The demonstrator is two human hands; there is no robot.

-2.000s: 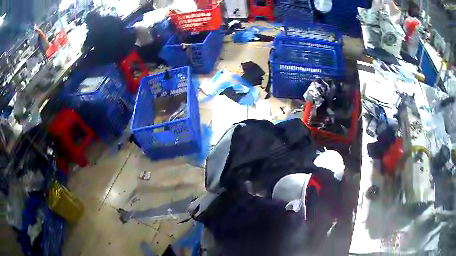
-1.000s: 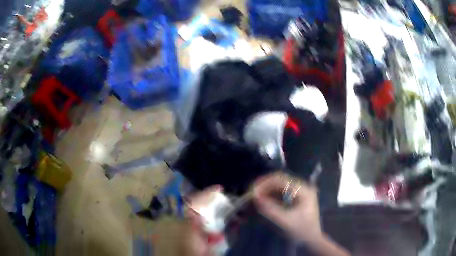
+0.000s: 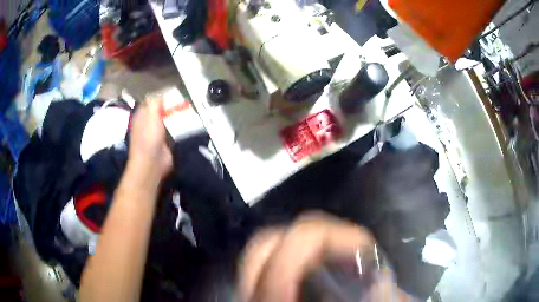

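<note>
My left hand (image 3: 149, 133) is stretched over the black garment pile (image 3: 50, 159). A small white piece with red marks (image 3: 180, 117) sits at its fingers and appears held. My right hand (image 3: 310, 253) is at the bottom centre, strongly blurred, with its fingers curled. Whether it holds anything is not clear. Dark garment cloth (image 3: 396, 200) lies behind and to the right of the right hand. White and red patches show on the pile under my left forearm.
A cream sewing machine head (image 3: 286, 44) stands on a white table (image 3: 251, 168), with a red plastic tray (image 3: 311, 134) near its corner. A black round knob (image 3: 218, 91) is on the table. A red basket (image 3: 139, 50) stands beyond the pile. An orange object (image 3: 446, 20) hangs close at the upper right.
The view has swung right towards the table. My hands, close together one second ago, are now apart, the left over the pile and the right at the bottom centre.
</note>
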